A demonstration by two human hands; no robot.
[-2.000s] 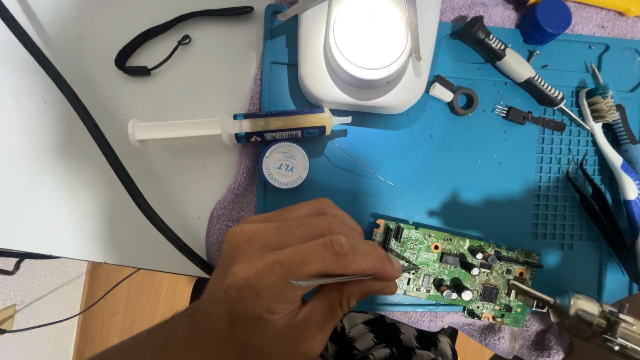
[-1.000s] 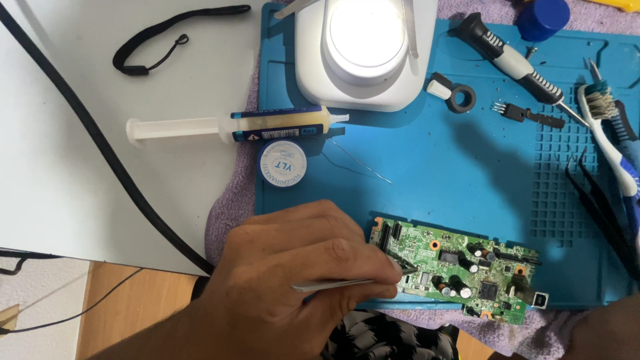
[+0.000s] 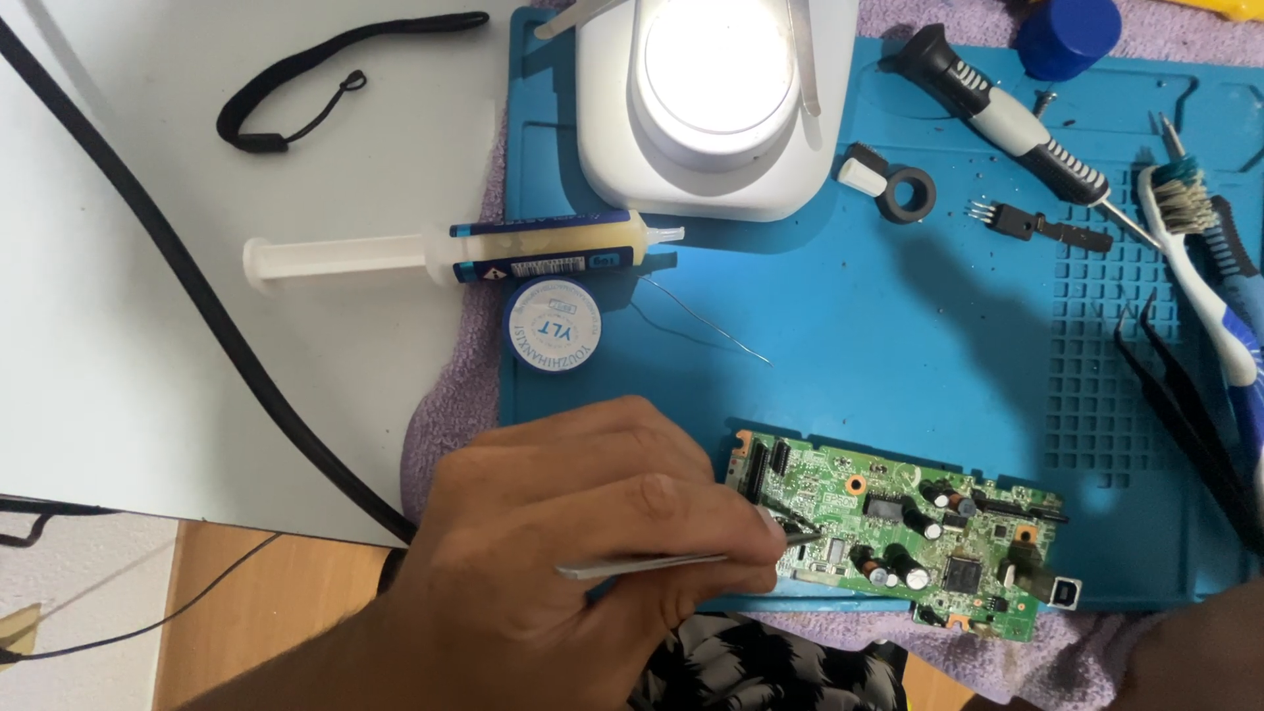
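My left hand pinches a slim metal hand tool, probably tweezers, between thumb and fingers. Its tip is over the left part of a green circuit board, with my fingertips at the board's left end. The board has capacitors, black chips, connectors and a USB-type port at its right end. It lies near the lower edge of a blue silicone work mat. At the bottom right edge only a blurred part of my right hand or forearm shows, so its fingers are hidden.
A lit white lamp stands behind the board. Leftward are a flux syringe, round tin, solder wire and black cable. Rightward lie a screwdriver, a black ring, a toothbrush and black tweezers.
Two seconds ago a metal-tipped tool was over the board's right end; it has gone from view. My left hand has stayed at the board's left end with its tool.
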